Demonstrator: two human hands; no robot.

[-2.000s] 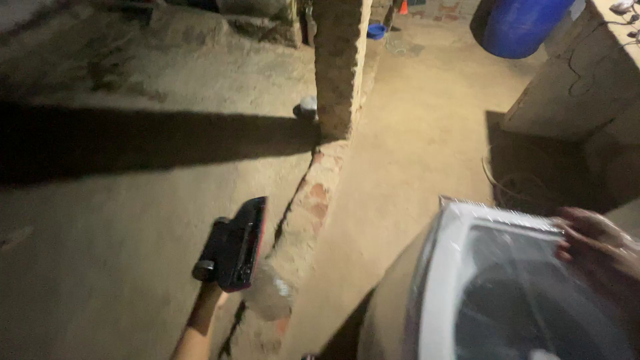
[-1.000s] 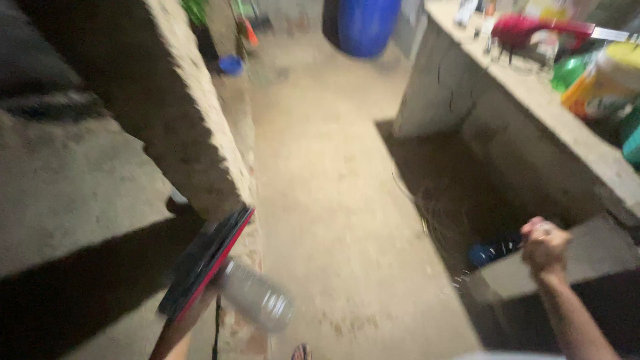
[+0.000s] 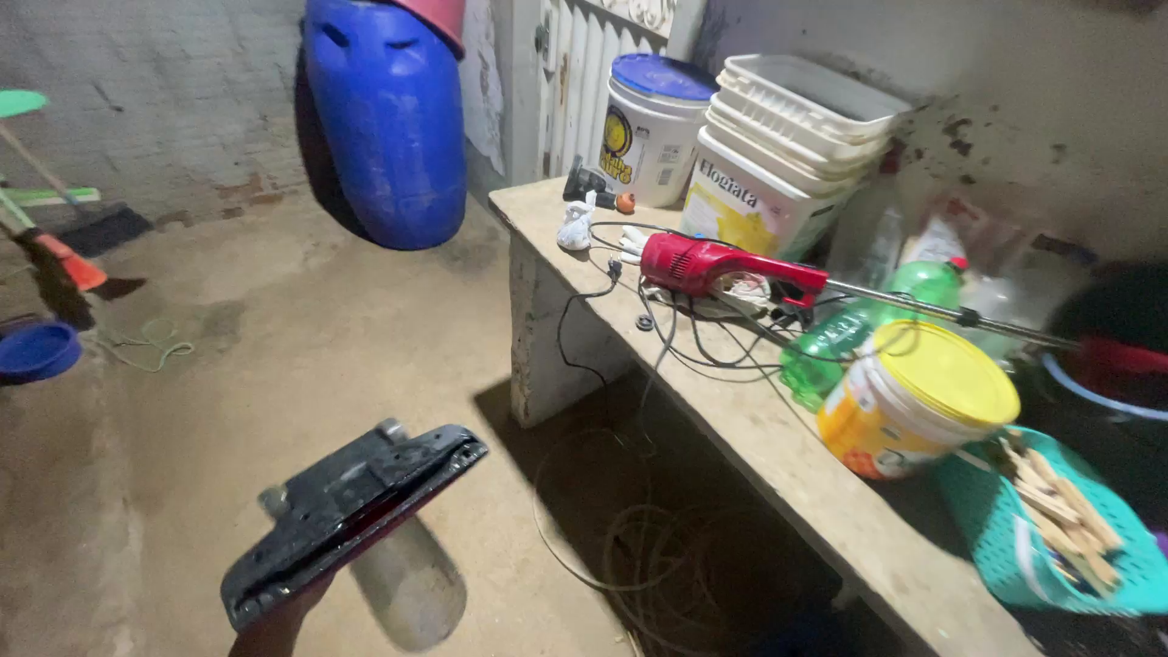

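My left hand [image 3: 283,625], partly hidden at the bottom edge, is shut on a black and red vacuum-cleaner floor head [image 3: 356,511]. A clear, dusty plastic cup [image 3: 415,584] shows beneath the head; I cannot tell whether they are joined. My right hand is out of view. On the concrete bench [image 3: 730,401] lies a red stick-vacuum body [image 3: 721,265] with a metal tube [image 3: 958,315] and a tangled black cord [image 3: 675,347]. Black fittings [image 3: 589,187] and a small knotted plastic bag [image 3: 577,224] rest near the bench's far left corner.
White tubs [image 3: 776,164], a green bottle [image 3: 830,351], a yellow-lidded bucket [image 3: 912,401] and a teal basket of clothespins [image 3: 1004,520] line the bench. A blue barrel [image 3: 392,128] stands by the wall. Coiled hose [image 3: 639,547] lies below the bench; a blue basin [image 3: 38,351] sits left.
The view has swung right toward the bench. My right hand, at a white-rimmed appliance two seconds back and near a blue object one second back, has left view. My left hand keeps the floor head.
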